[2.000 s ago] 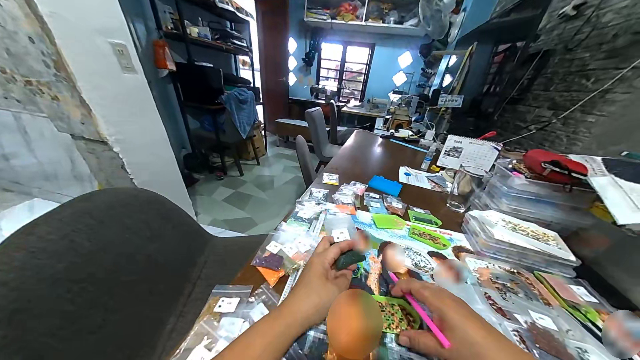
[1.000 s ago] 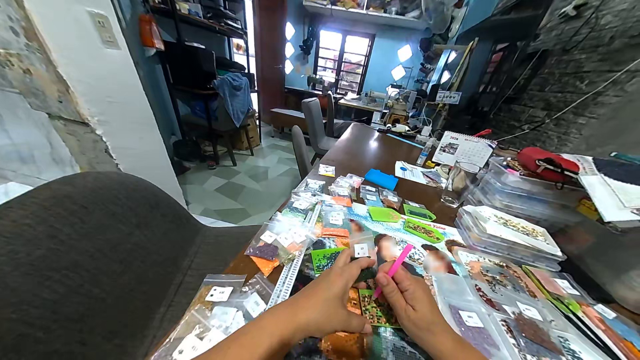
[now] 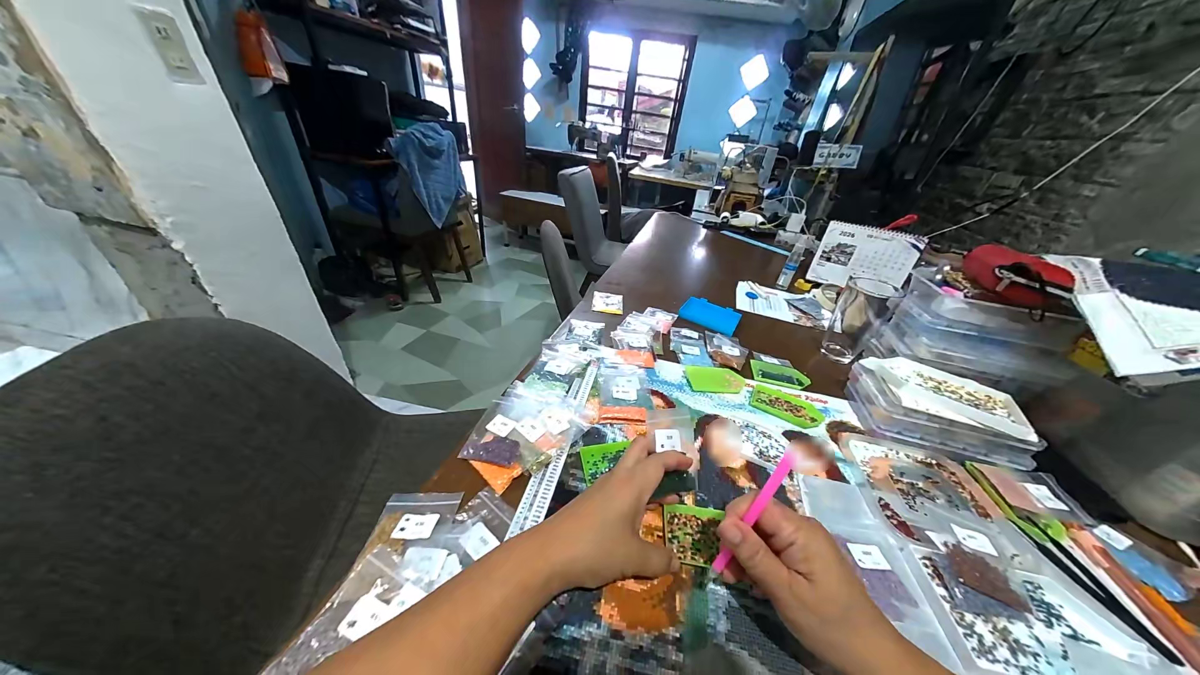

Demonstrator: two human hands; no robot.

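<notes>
A pink drill pen (image 3: 764,502) is held in my right hand (image 3: 797,562), its lower tip pointing down at the diamond painting canvas (image 3: 647,605). My left hand (image 3: 619,525) rests over the canvas with thumb and fingers spread, fingertips at a small zip bag of dark green beads (image 3: 673,484); whether it grips the bag I cannot tell. Between the hands lies a green tray of mixed brown and green beads (image 3: 694,534). Another green tray (image 3: 602,459) sits behind my left hand, partly hidden by it. A white ruler (image 3: 553,459) lies along the canvas's left side.
Labelled bead bags (image 3: 530,422) crowd the table's left edge. Farther back are green trays (image 3: 786,407), a blue case (image 3: 710,316) and a glass pitcher (image 3: 855,319). Stacked plastic boxes (image 3: 937,412) stand at right, near a bead-filled box (image 3: 923,487). A grey chair (image 3: 187,497) is at left.
The pen's lower tip now points down at the canvas just right of the bead tray; one second ago it was over the tray. My left hand's fingers have spread.
</notes>
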